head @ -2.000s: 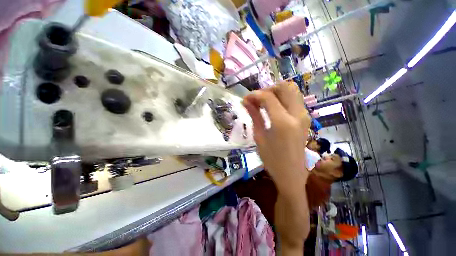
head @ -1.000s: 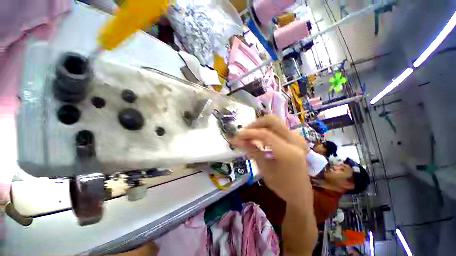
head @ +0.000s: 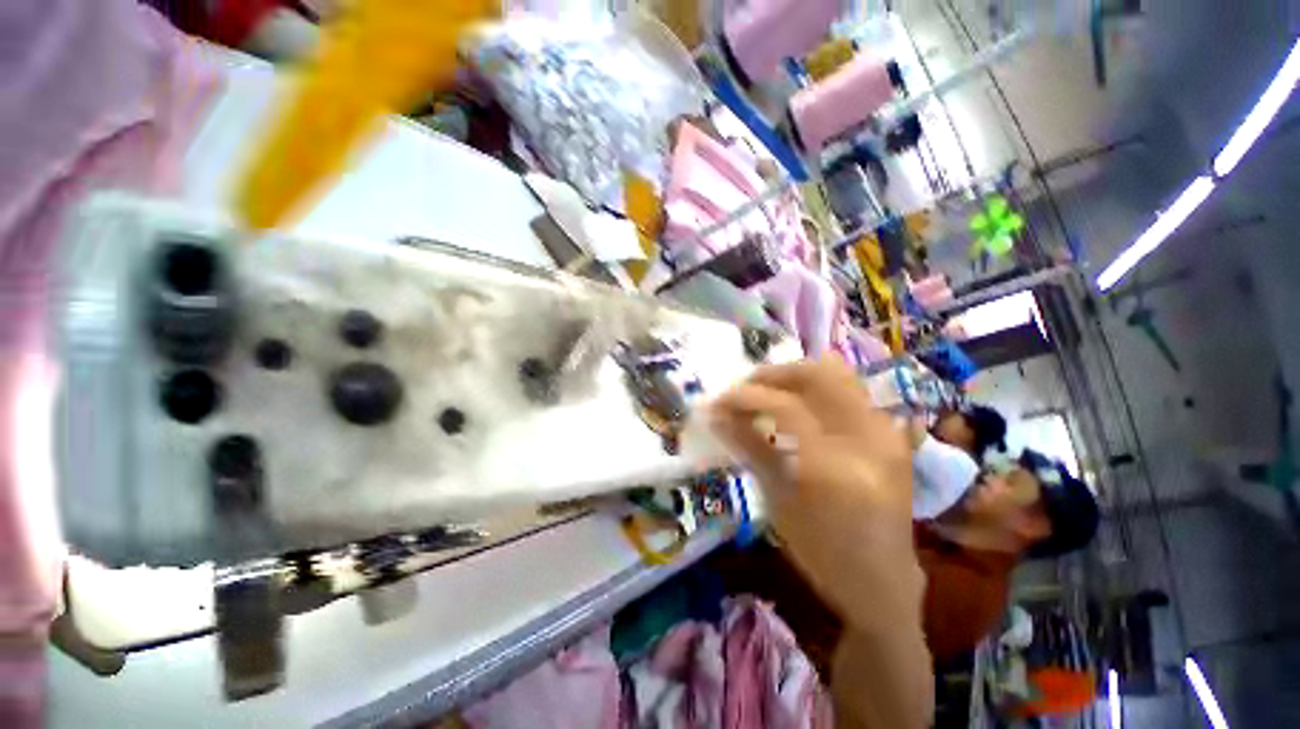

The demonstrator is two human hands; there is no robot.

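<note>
The white sewing machine head runs across the left and middle, seen from above, with dark round holes and knobs. My right hand is over its far right end, beside a small metal assembly. The fingers are bent with the tips close together. Whether they pinch a thread or something small cannot be told. My left hand is not in view. A blurred yellow handle, likely a screwdriver, sticks up at the head's upper left.
Pink cloth is at the left edge, and pink and white garments lie below the table edge. A patterned plastic bag is behind the machine. Pink thread cones stand beyond. A person in a dark cap sits at right.
The view has shifted, so the machine sits lower in the picture. My right hand stays by the metal assembly, its fingers slightly moved. A strip of my left arm has left the bottom edge.
</note>
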